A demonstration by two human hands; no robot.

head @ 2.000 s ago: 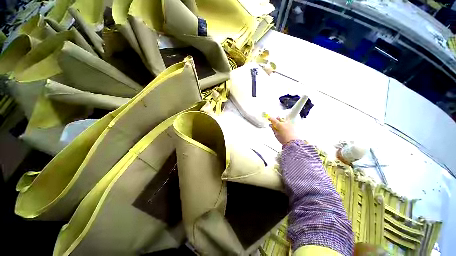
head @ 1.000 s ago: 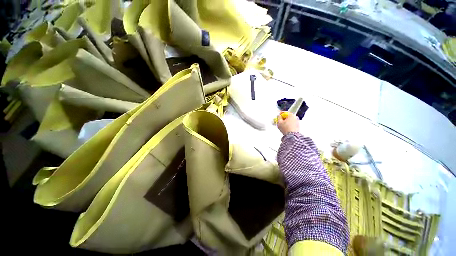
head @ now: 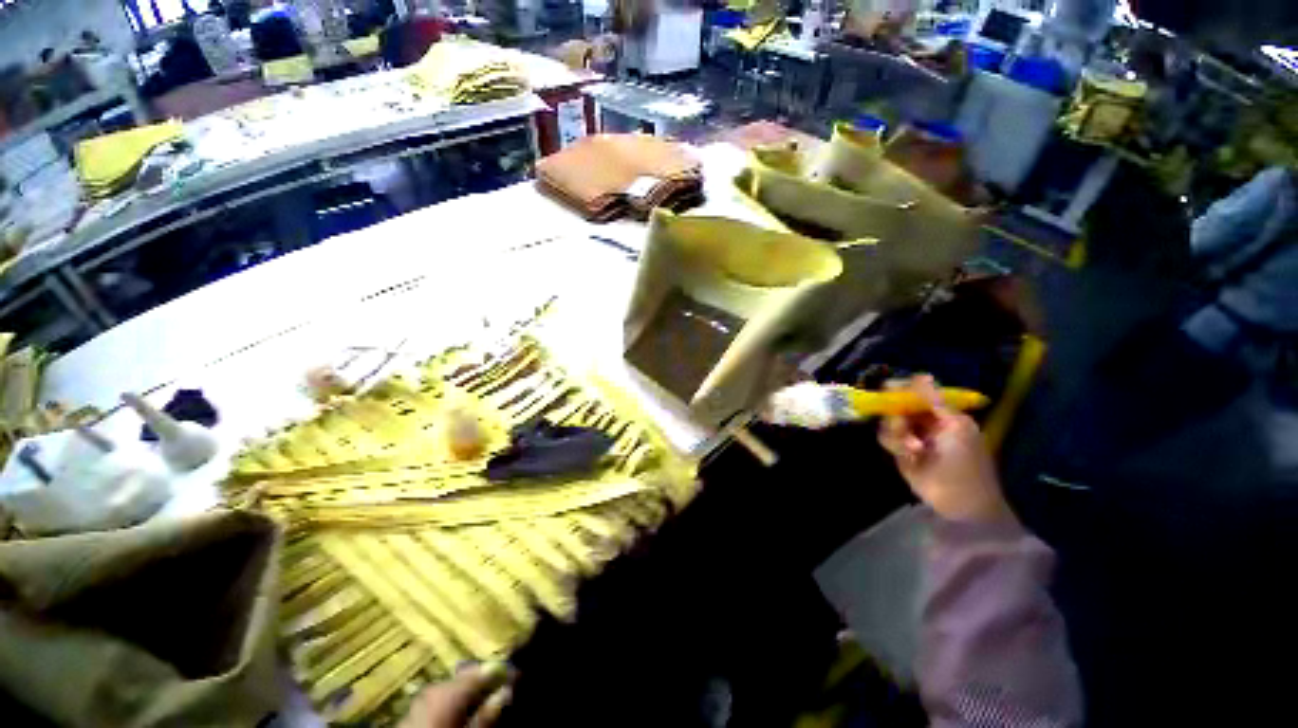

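My right hand (head: 940,448) is at right of centre, shut on a brush with a yellow handle. Its pale bristles (head: 809,405) point left, in front of a standing khaki bag body (head: 807,320) with a yellow inside. I cannot tell whether the bristles touch it. A brown patch (head: 683,346) shows on the bag's side. My left hand (head: 463,697) is cut off by the bottom edge beside yellow strips (head: 427,569); its grip is unclear. Another khaki bag body (head: 128,612) is at lower left.
More bag bodies (head: 868,213) stand behind at right. Brown panels (head: 612,174) are stacked at the table's back. Black cloth (head: 548,450) and a small amber item (head: 466,434) lie on the strips. A pale bottle-like item (head: 178,438) is at left. A dark aisle lies right.
The view has swung right, away from the crowded bag bodies. The brush now shows clearly in my right hand at right of centre, and my left hand's fingers show at the bottom.
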